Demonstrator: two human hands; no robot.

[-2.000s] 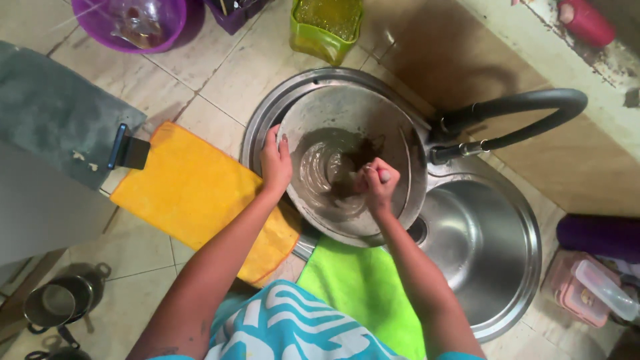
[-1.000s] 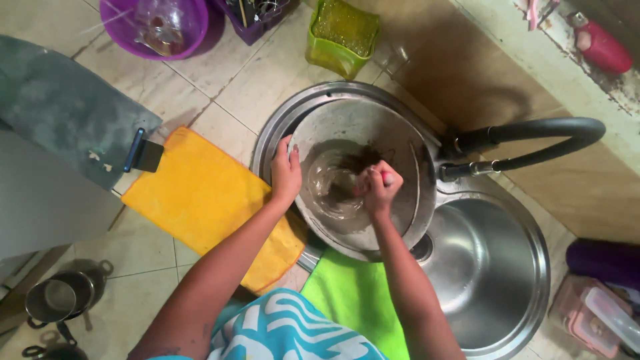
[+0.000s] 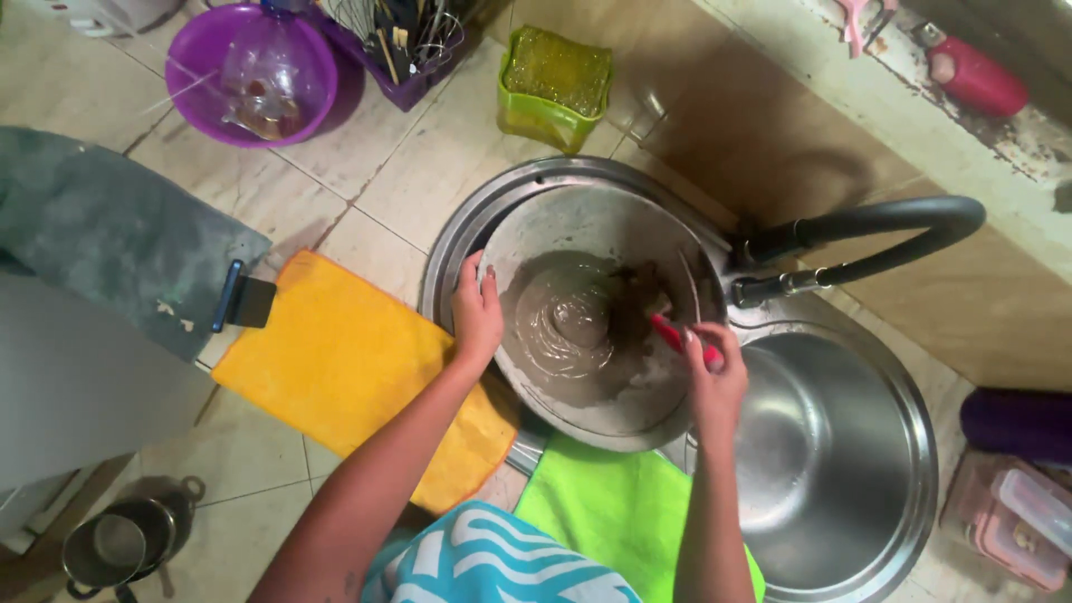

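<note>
A large round metal basin (image 3: 536, 209) rests tilted in the left bowl of a steel sink, with murky grey-brown liquid (image 3: 553, 335) pooled inside. My left hand (image 3: 479, 311) grips the basin's left rim, thumb and fingers over the edge. In my right hand (image 3: 716, 356), at the basin's right side, is the red handle of a brush (image 3: 667, 332); its head is dark and blurred, low in the basin, so its exact kind is hard to tell. A thin curved line, perhaps a wire or crack, shows on the basin's right inner wall.
A black faucet (image 3: 896, 213) arches at the right, above the steel sink bowl (image 3: 779, 435). A yellow cloth (image 3: 360, 360) lies left of the basin, a green cloth (image 3: 611, 502) below it. Beyond stand a green container with a sponge (image 3: 557, 79), a purple bowl (image 3: 188, 75) and a utensil holder (image 3: 408, 92).
My right hand has moved from over the liquid toward the basin's right rim, and more of the red handle shows. My left hand stays on the left rim.
</note>
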